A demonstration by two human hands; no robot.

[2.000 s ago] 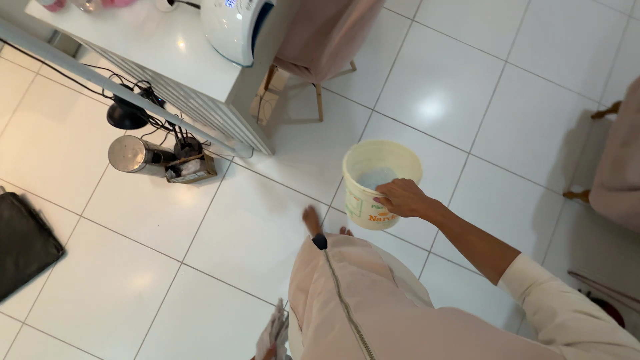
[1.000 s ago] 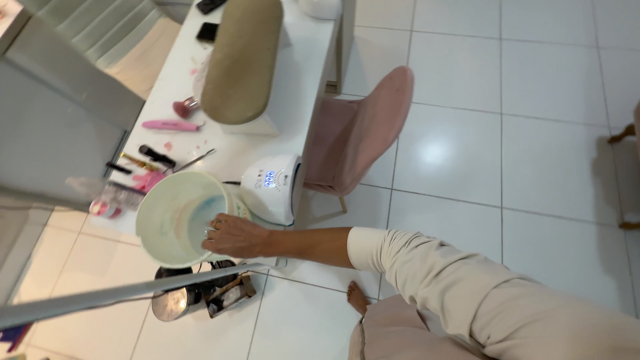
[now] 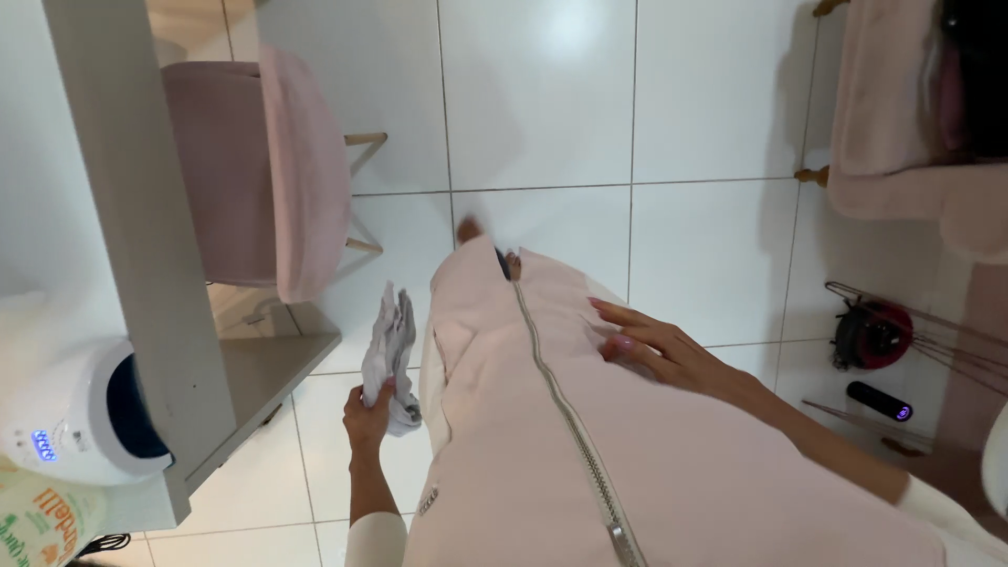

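Note:
My left hand (image 3: 368, 417) grips a crumpled grey-white cloth (image 3: 390, 362), which hangs beside the pink zipped garment (image 3: 504, 409) I wear. My right hand (image 3: 650, 342) holds nothing; its fingers are spread at the front of the garment. At the lower left, the plastic bucket (image 3: 51, 512) with printed writing is partly in view, by the table edge and near a white nail lamp (image 3: 79, 417) with a lit display. The bucket's inside is out of view.
A pink chair (image 3: 307, 173) stands beside the white table (image 3: 94, 197). At the right are a pink upholstered armchair (image 3: 882, 94), a red and black round object (image 3: 874, 335) with thin rods, and a black cylinder (image 3: 878, 400) on the tiled floor (image 3: 543, 94).
My right hand has let go of the bucket, which it held in both earlier frames, and is now at the garment. The view has swung right, away from the tabletop.

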